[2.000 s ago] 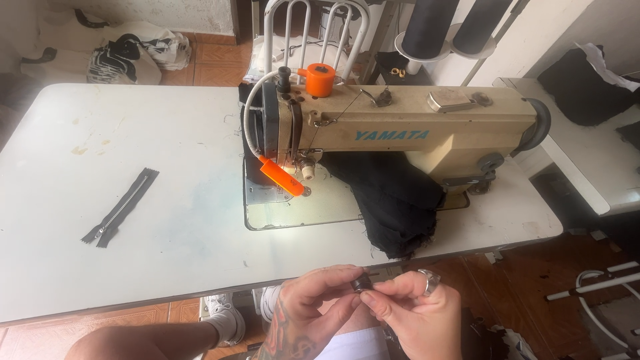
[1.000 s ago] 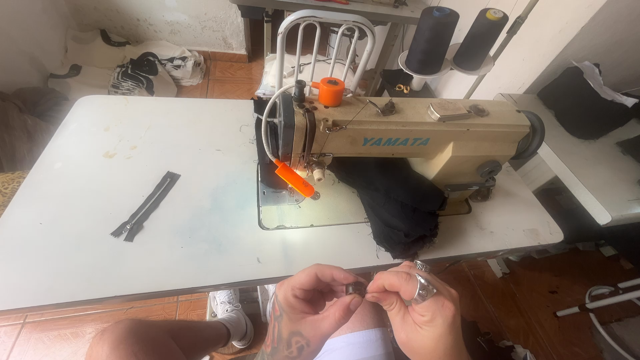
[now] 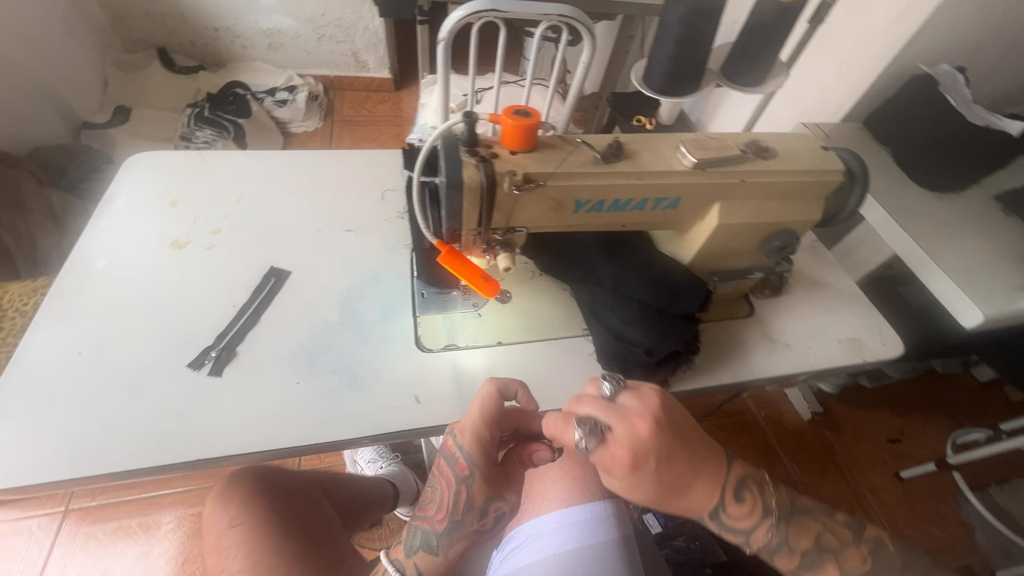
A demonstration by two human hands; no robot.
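Note:
My left hand (image 3: 500, 436) and my right hand (image 3: 632, 436) meet over my knee at the table's front edge, fingers curled close together. Between the fingertips a small metallic bit shows; most of it is hidden, and which hand grips it I cannot tell. Beyond them stands a Yamata sewing machine (image 3: 632, 176) with black fabric (image 3: 632, 296) under its arm, hanging toward my right hand. An orange lamp (image 3: 468, 270) on a flexible neck points at the needle area. A dark zipper (image 3: 244, 320) with a metal slider lies on the tabletop at left.
The white table (image 3: 320, 400) carries the machine. Behind it is a white metal chair (image 3: 516, 16); dark thread cones (image 3: 684, 48) stand at the back right. A second table (image 3: 932, 232) with black cloth (image 3: 940, 132) is at right. Fabric (image 3: 232, 104) lies on the floor at back left.
My right hand has turned over, its back now facing up, with its fingers curled in at my left hand. The small black piece seen earlier between my fingertips is now mostly hidden.

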